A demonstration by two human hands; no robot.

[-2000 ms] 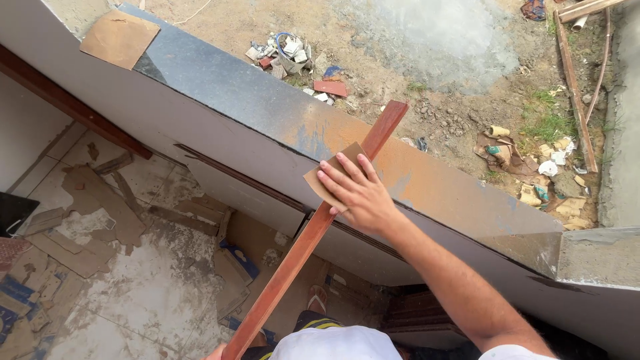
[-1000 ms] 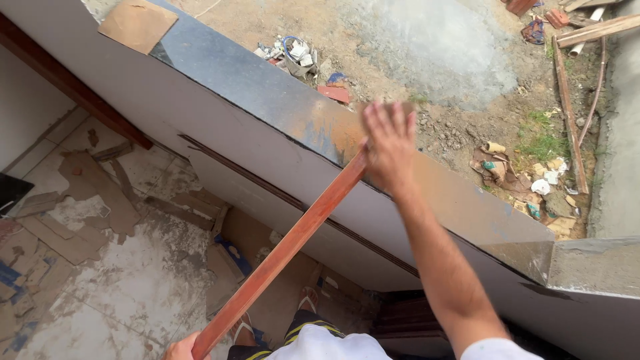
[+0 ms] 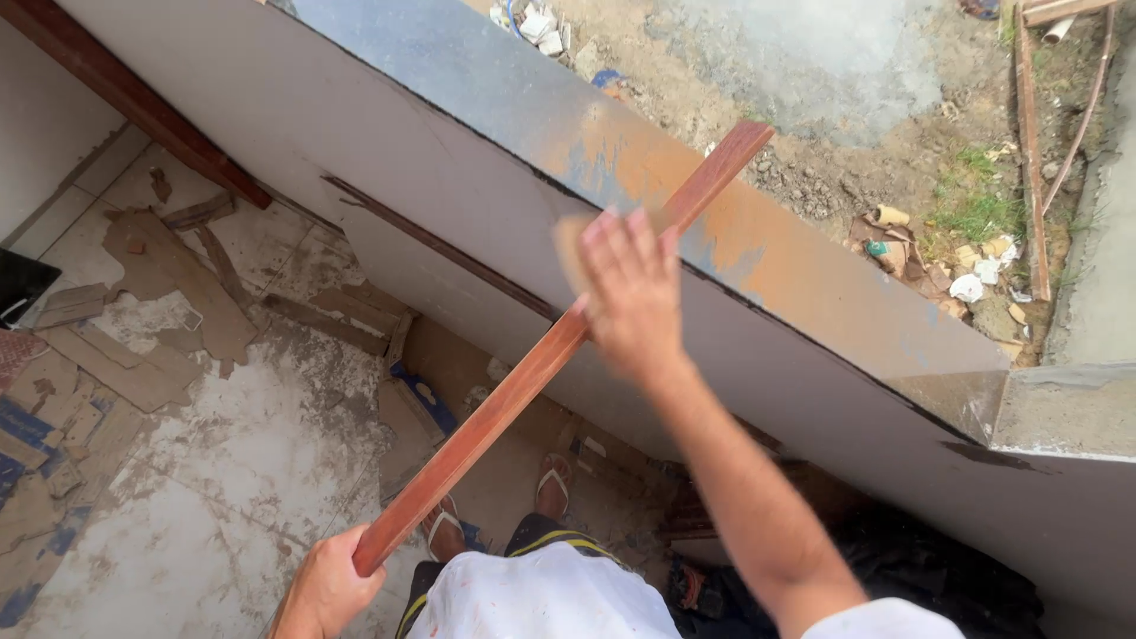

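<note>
A long reddish-brown wooden strip [image 3: 479, 435] slants from the lower left up across the window sill [image 3: 661, 177]. Its near end is gripped by my left hand [image 3: 333, 577]. Over the strip's upper part lies my right hand [image 3: 632, 293], palm down and slightly blurred, pressing a sheet of sandpaper [image 3: 577, 253] against the wood. Only the left part of the sheet shows past my fingers. The strip's far end sticks out beyond the sill's outer edge. Orange-brown dust covers much of the grey sill around it.
Torn cardboard [image 3: 182, 284] litters the tiled floor on the left. A dark wooden piece [image 3: 444, 248] runs along the wall below the sill. Dark cloth [image 3: 932, 568] lies at the lower right. Outside are rubble, rubbish [image 3: 967, 266] and a wooden plank [image 3: 1029, 160].
My right hand has moved along the strip, up towards its far end and then back down. My left hand stays at the near end. The view has shifted closer.
</note>
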